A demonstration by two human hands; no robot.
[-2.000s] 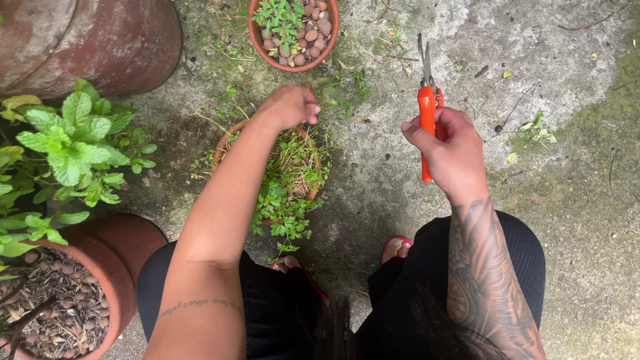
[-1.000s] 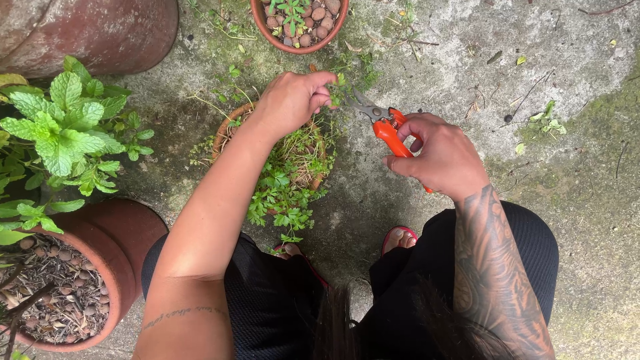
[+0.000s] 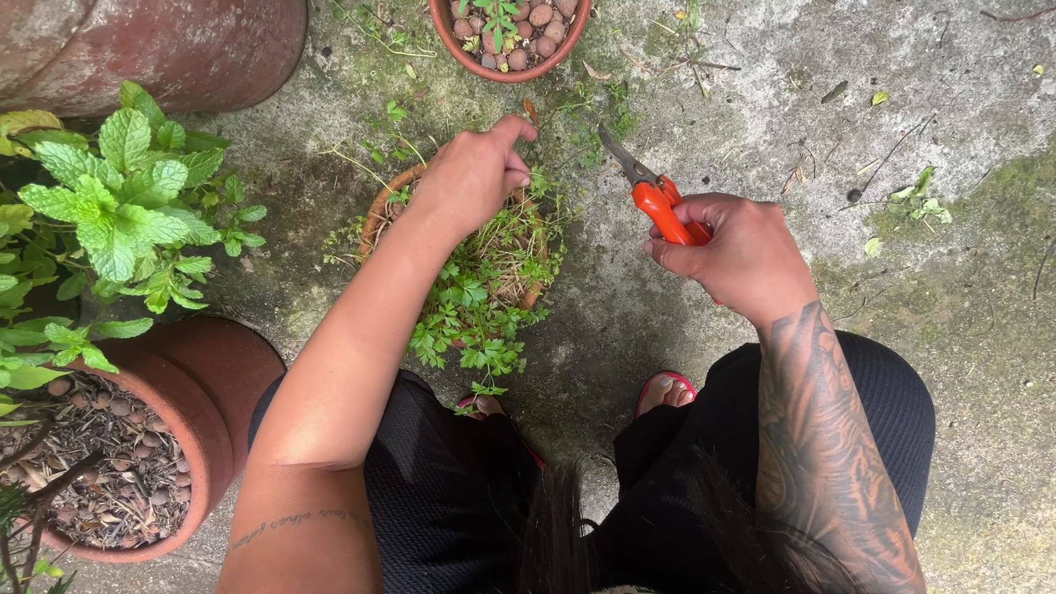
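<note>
My left hand (image 3: 474, 177) hangs over the upper part of a terracotta pot (image 3: 381, 206) of leafy green herb, fingers bent. Whether a thin stem is between its fingertips cannot be told. A brown-orange leaf (image 3: 530, 110) shows just beyond the fingers. To the right, my right hand (image 3: 738, 252) grips orange-handled pruning shears (image 3: 660, 210), their blades close together and pointing up and left, apart from my left hand. The herb's parsley-like leaves (image 3: 470, 318) spill over the pot's near side, with dry stalks among them.
A small terracotta pot (image 3: 513, 76) with clay pebbles and a seedling stands ahead. Left are a mint-like plant (image 3: 124, 198), a large pot (image 3: 223, 412) and a weathered reddish pot (image 3: 190, 49). Cut-looking sprigs (image 3: 920, 198) and twigs lie on mossy concrete (image 3: 833, 115). My feet are below.
Two seconds ago the shears pointed up, farther right. They moved in to just beside my left hand one second ago, and have since drawn back a little to the right.
</note>
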